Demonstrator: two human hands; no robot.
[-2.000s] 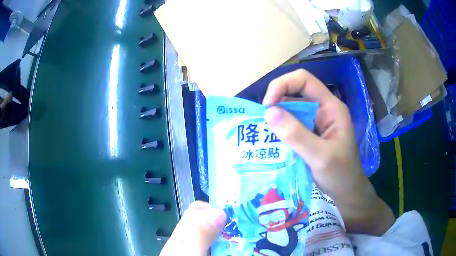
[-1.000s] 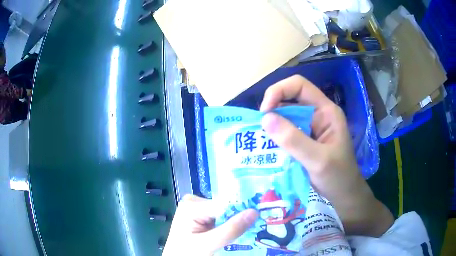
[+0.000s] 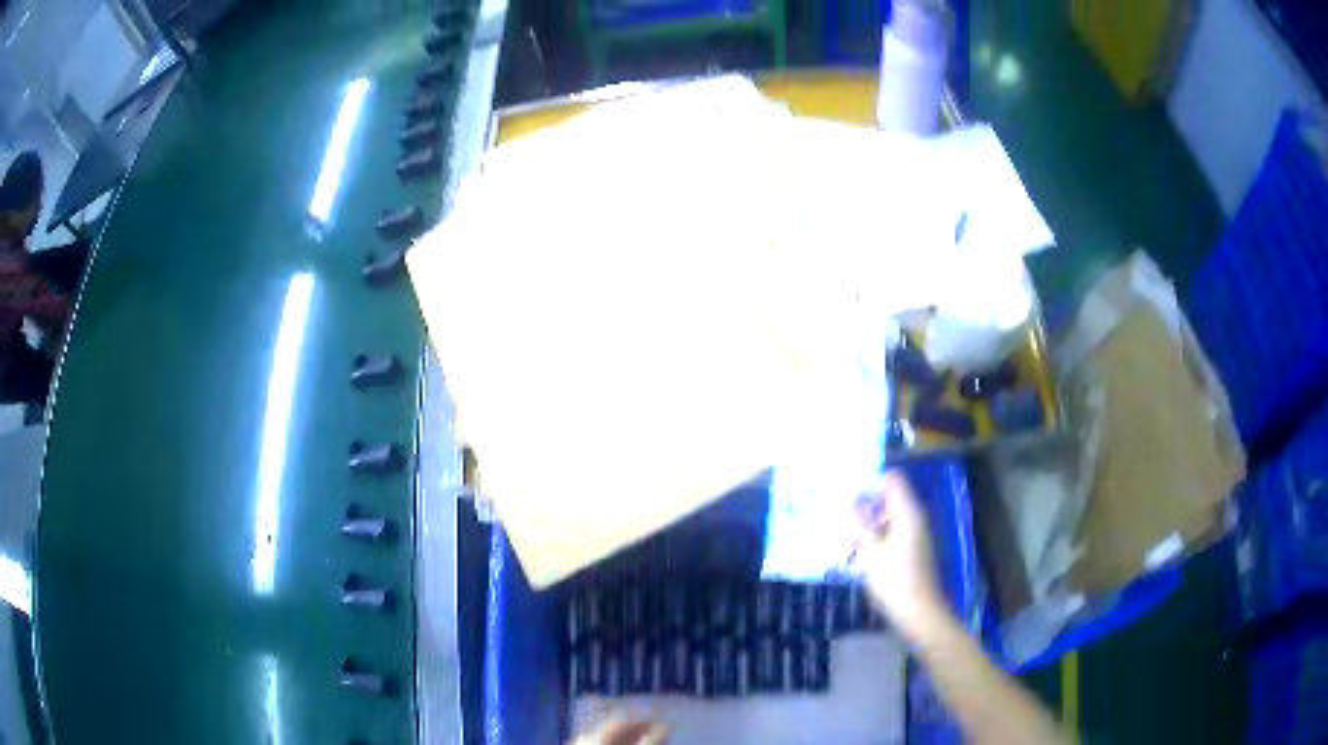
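Note:
The cooling patch packet (image 3: 819, 510) is overexposed and pale, over the far part of the crate. My right hand (image 3: 891, 546) holds its lower right edge. My left hand (image 3: 623, 728) is at the bottom edge, mostly cut off, over the near part of the crate; whether it holds anything cannot be told. Black moulded parts (image 3: 699, 658) stand in rows in the blue crate (image 3: 513, 640), with a pale separator strip (image 3: 757, 719) on the near side. More black parts (image 3: 367, 526) stand in a spaced row on the green conveyor belt (image 3: 190, 437).
A large cardboard sheet (image 3: 612, 335) overhangs the crate's far side. A lilac bottle (image 3: 912, 70), white wrap (image 3: 979, 313) and a tray of dark items (image 3: 1037, 381) are beyond. Waste cardboard (image 3: 1165, 422) lies right. The metal rail (image 3: 437, 553) borders the belt. A person (image 3: 26, 291) is far left.
The view has shifted to show more of the far table. The packet has moved away from me, in my right hand only. My left hand has let go of it and is low at the frame's edge.

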